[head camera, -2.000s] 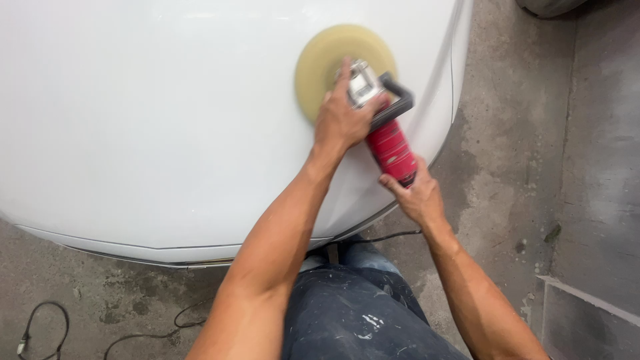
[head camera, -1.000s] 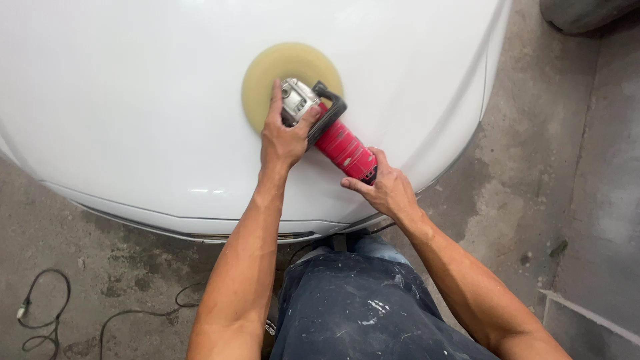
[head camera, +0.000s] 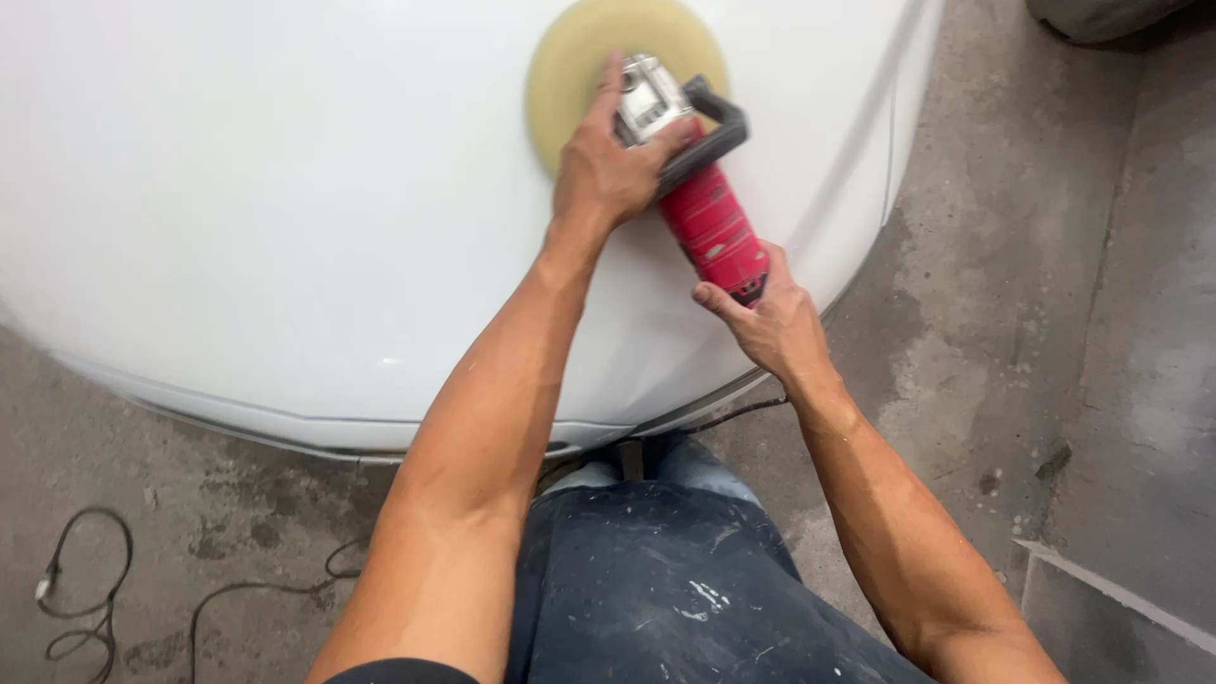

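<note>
A red rotary polisher (head camera: 712, 223) with a metal gear head and a black D-shaped handle lies angled over the white car panel (head camera: 285, 218). Its round yellow polishing pad (head camera: 570, 76) looks blurred and rests on the panel near the top of the view. My left hand (head camera: 613, 157) grips the head where the black handle meets it, one finger stretched along the metal. My right hand (head camera: 774, 309) is closed around the rear end of the red body, its thumb on the near side. Part of the pad is hidden behind the head and my left hand.
A black cable (head camera: 741, 411) runs beside the panel's curved edge at my waist. More cable lies looped, with a pale plug (head camera: 43, 587), on the concrete floor (head camera: 959, 285) at lower left. A dark rounded object (head camera: 1102, 14) is at the top right.
The polisher and both my hands moved left across the panel between the two earlier frames, then back right and toward the far side. Both hands have stayed on the tool.
</note>
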